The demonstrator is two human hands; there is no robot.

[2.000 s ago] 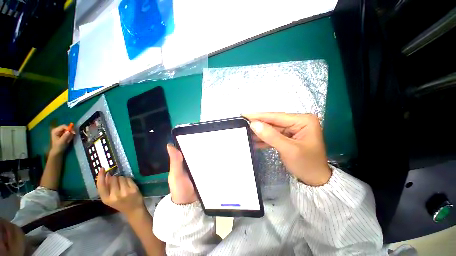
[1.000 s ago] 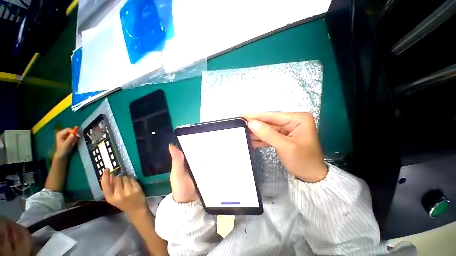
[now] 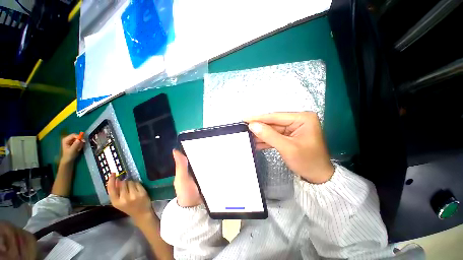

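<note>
A tablet (image 3: 223, 170) with a black border and a glowing white screen is held up in front of me, tilted slightly. A small blue bar shows at the screen's lower edge. My left hand (image 3: 186, 180) grips the tablet's left side, with its fingers hidden behind. My right hand (image 3: 294, 142) pinches the top right corner between thumb and fingers. A silvery bubble wrap pad (image 3: 259, 94) lies behind and partly under the tablet and my right hand.
A dark unlit tablet (image 3: 155, 134) lies left on the green mat. Further left, a co-worker's hands (image 3: 131, 195) are at an open tablet (image 3: 107, 155), one holding an orange stick. White sheets (image 3: 243, 23) and blue film (image 3: 144, 33) lie behind. A green button (image 3: 447, 207) is at right.
My hands and the tablet hold nearly the same pose. The view has shifted slightly, so the co-worker's hands, open tablet and dark tablet appear a little further right and lower.
</note>
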